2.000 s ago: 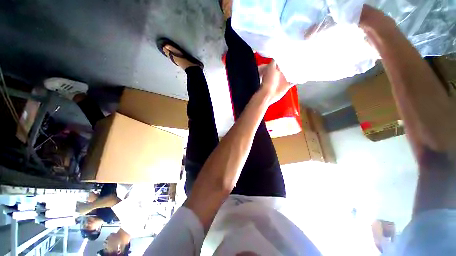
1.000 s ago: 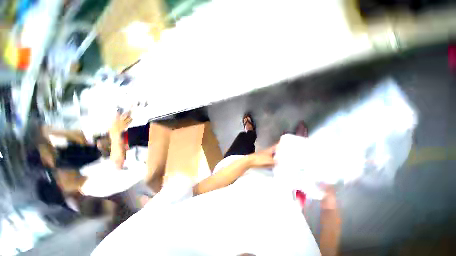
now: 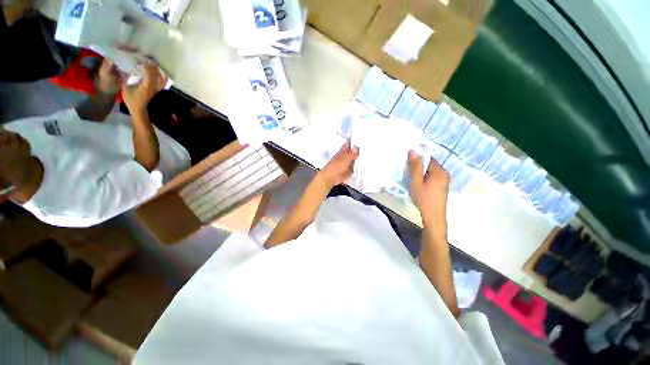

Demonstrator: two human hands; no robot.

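Observation:
My left hand and my right hand hold a pale, washed-out block between them above the bench; it looks like a nested tray stack, but glare hides its detail. My left hand grips its left side and my right hand its right side, thumbs on top. Clear blister trays lie in rows on the bench just beyond and to the right of my hands.
White-and-blue printed packaging lies left of my hands. A seated co-worker handles a small item. An open carton holds rows of white edges. Black units stand at right, near a pink stool. Brown cardboard lies at the back.
The view has swung from the floor up to the bench. The large clear plastic bag is out of view. Both hands now hold the pale block over the bench.

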